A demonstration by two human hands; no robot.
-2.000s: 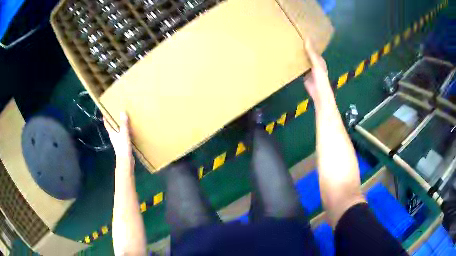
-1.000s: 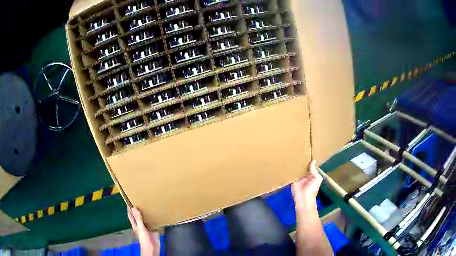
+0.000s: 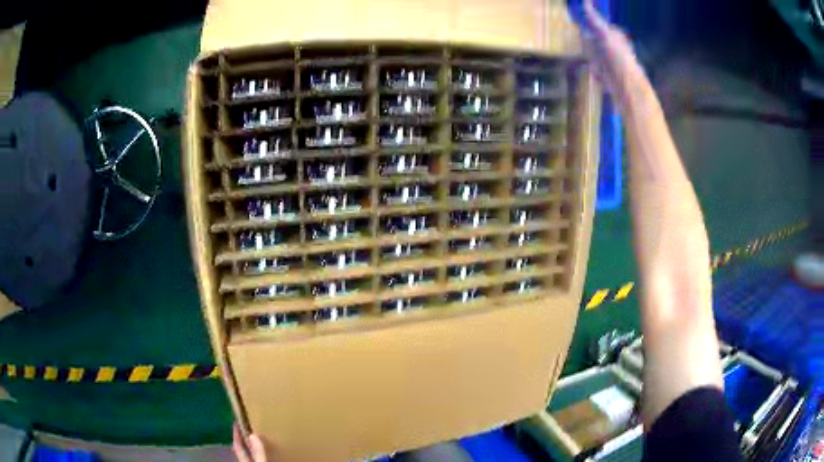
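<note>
The open carton (image 3: 388, 388) fills the middle of the view. Its near flap lies toward me and its far flap (image 3: 388, 23) stands out at the top. Inside, cardboard dividers (image 3: 373, 135) form a grid, and small circuit boards (image 3: 339, 113) stand in the cells in rows. My left hand (image 3: 248, 446) is at the carton's near left edge; only a few fingers show at the picture's lower rim, holding that edge. My right hand (image 3: 603, 36) is blurred at the far right corner, its arm stretched along the right side. Its grip is unclear.
A blue crate edge (image 3: 612, 153) shows beside the carton's right side. On the left are a round grey disc (image 3: 41, 198) and a metal wheel-shaped base (image 3: 126, 171). Yellow-black tape (image 3: 140, 373) crosses the green floor. A framed cart with boxes (image 3: 592, 420) is lower right.
The carton now appears squarer to me, with more of its grid in view. My right hand has moved from the near right corner to the far right corner. The right flap no longer shows spread out.
</note>
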